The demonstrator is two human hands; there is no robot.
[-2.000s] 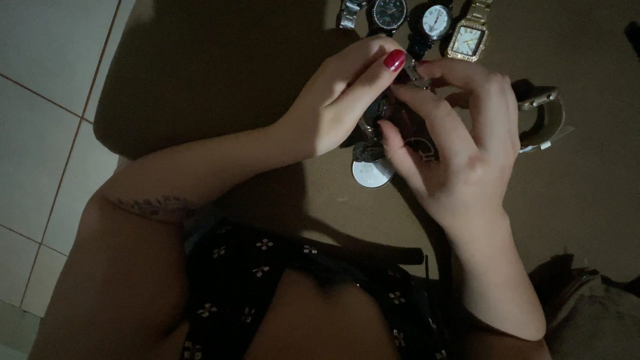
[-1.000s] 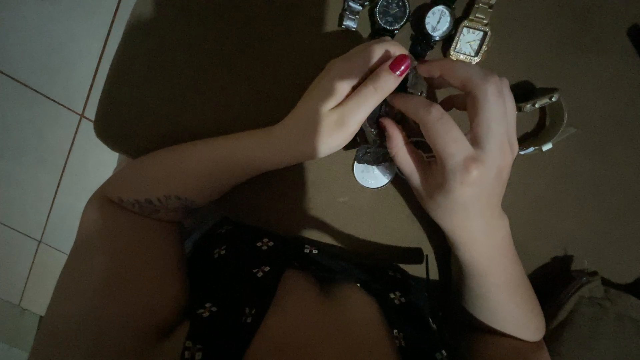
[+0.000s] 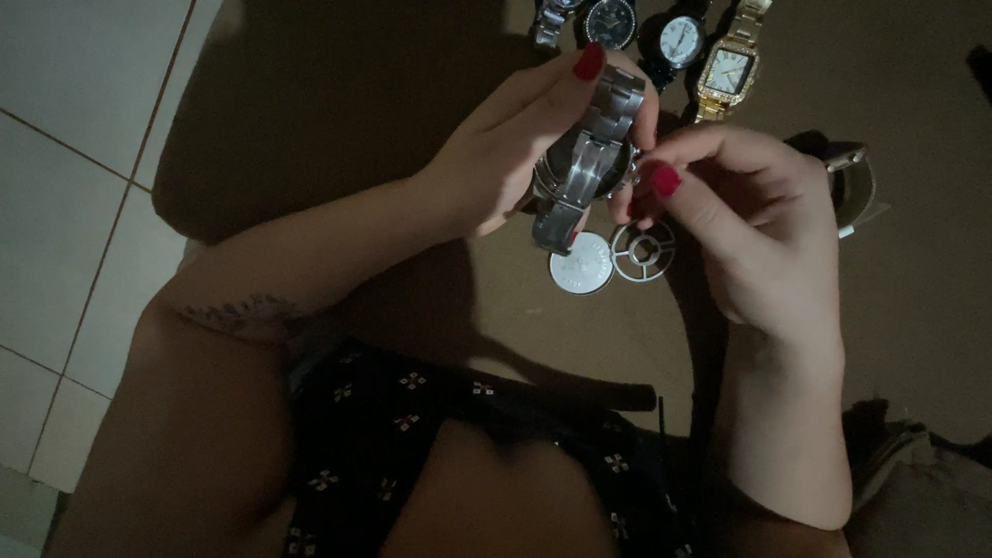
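Note:
My left hand [image 3: 511, 139] holds a wristwatch with a silver metal link bracelet [image 3: 577, 186], its clasp side facing up and its case partly hidden beneath. The fingers of my right hand [image 3: 744, 209] are at the right side of the case, by the crown and pushers; whether they pinch anything is hard to tell. Below the watch, a round silver watch case back [image 3: 581, 265] lies on the brown surface. Beside it lies a ring-shaped metal part with spokes [image 3: 644, 252].
Along the top lie a silver watch [image 3: 551, 23], a dark-dial watch [image 3: 610, 23], a black watch with a white dial [image 3: 682, 40] and a gold rectangular watch [image 3: 727, 71]. Another watch [image 3: 851, 159] stands on its side at the right. Fabric [image 3: 922, 488] lies lower right.
The watch in my left hand has been turned and raised so its bracelet and clasp now show. My right hand has shifted to the side of its case, and the spoked ring is now in plain sight.

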